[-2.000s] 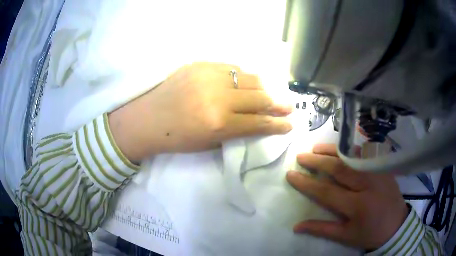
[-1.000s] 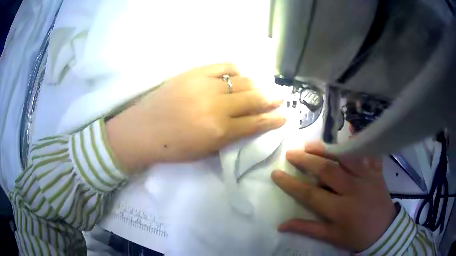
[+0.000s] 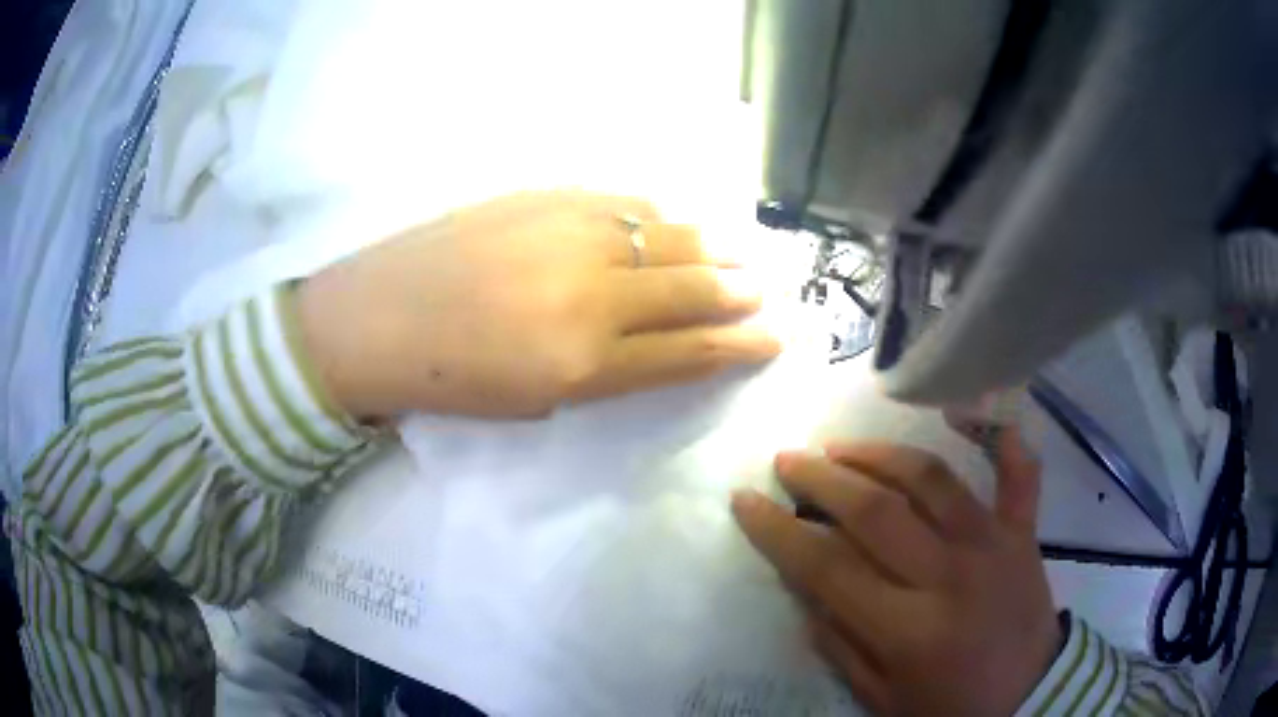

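Observation:
White fabric (image 3: 589,518) lies over the table in front of the sewing machine and up to the needle area. My left hand (image 3: 519,308) lies palm down on the cloth, fingers extended and close together, fingertips just left of the needle area. My right hand (image 3: 911,560) rests on the cloth below the machine head, fingers bent, some fingertips on the fabric. The presser foot area (image 3: 827,287) is lit and glaring, so the needle and fabric edge are unclear. The machine head (image 3: 953,168) fills the upper right.
Long thin grey tweezers (image 3: 1114,455) lie right of the machine head. Black looped scissor handles (image 3: 1203,581) are at the far right. A printed ruler scale (image 3: 365,588) shows at the table's lower left. Loose white scraps (image 3: 266,658) hang below the table edge.
The fold below my left fingers has flattened out of sight. My right hand has shifted left and slightly down, with its fingers more bent. The view has shifted, showing more of the tweezers and scissors.

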